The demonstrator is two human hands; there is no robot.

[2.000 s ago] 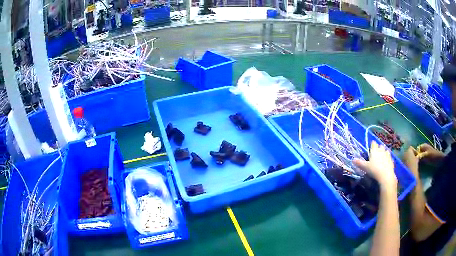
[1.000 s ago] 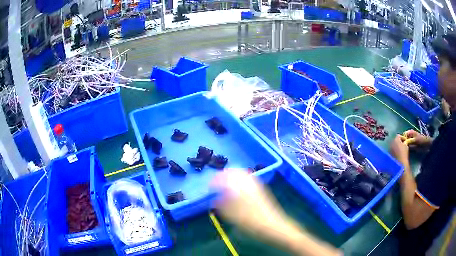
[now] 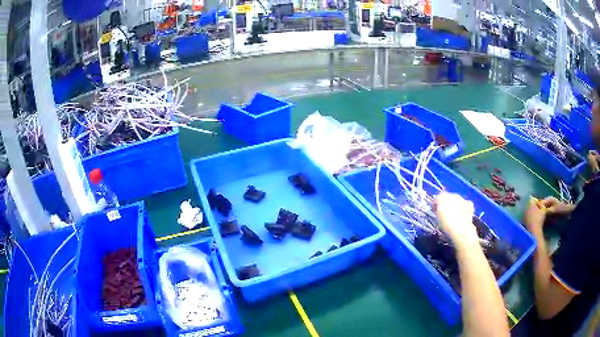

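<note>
My right hand [image 3: 455, 217] is over the right-hand blue harness bin [image 3: 358, 191], at the cable ends. It is blurred and its fingers are hidden, so any hold on a cable cannot be told. The bin holds white cables [image 3: 421, 172] and black connectors [image 3: 437, 253]. Left of it, a wide light-blue-bottomed tray [image 3: 247, 289] holds several black covers [image 3: 279, 224], some along its right wall. My left hand is out of the picture.
At left stand a bin of red-brown pieces [image 3: 123, 280], a bag of white pieces [image 3: 191, 296] in a bin and a bottle [image 3: 99, 187]. Loose red-brown pieces [image 3: 501, 187] lie right. A person [image 3: 559, 263] works at the right edge.
My right hand moved from the harness bin left to the wide tray's front edge, then back right over the harness bin. The camera view has shifted too.
</note>
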